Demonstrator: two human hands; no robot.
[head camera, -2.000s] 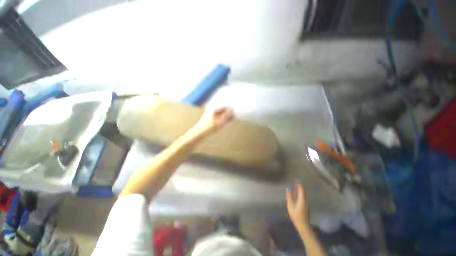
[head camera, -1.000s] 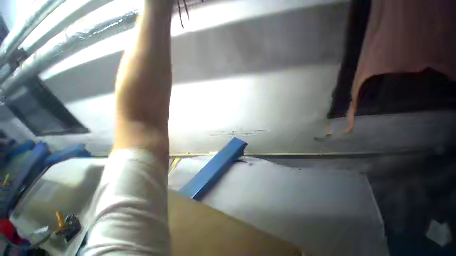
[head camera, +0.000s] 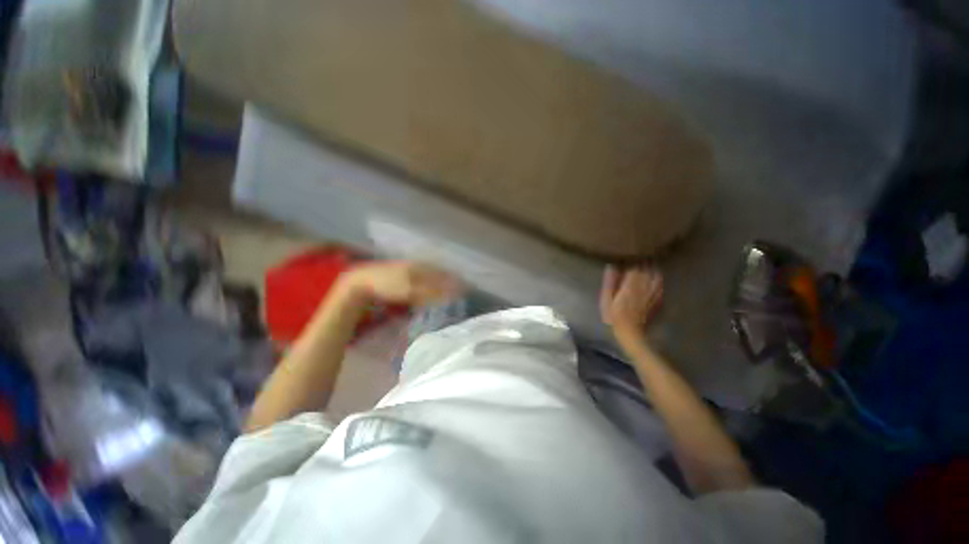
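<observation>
The tan padded pressing form (head camera: 457, 117) lies across the upper middle, above the grey-white ironing table (head camera: 319, 191). No garment shows on it. My left hand (head camera: 409, 285) is blurred, low beside the table's near edge and close to my body; a small grey-blue patch shows below its fingers, and whether it holds anything cannot be told. My right hand (head camera: 632, 298) is at the form's rounded right end, over the near edge of the table, fingers bent, thumb apart, nothing visible in it. The steam iron (head camera: 755, 298) with its orange handle stands right of my right hand.
A red stool (head camera: 308, 295) is behind my left hand, below the table. Mixed cloth heaps (head camera: 186, 329) lie on the floor at left. A neighbouring table (head camera: 64, 133) with a blurred orange and dark item is at upper left. A light blue hose (head camera: 866, 414) runs at lower right.
The view has tipped from the wall down to the table and my body. My left arm, raised high a second ago, is now low near my body. My right hand has come into view.
</observation>
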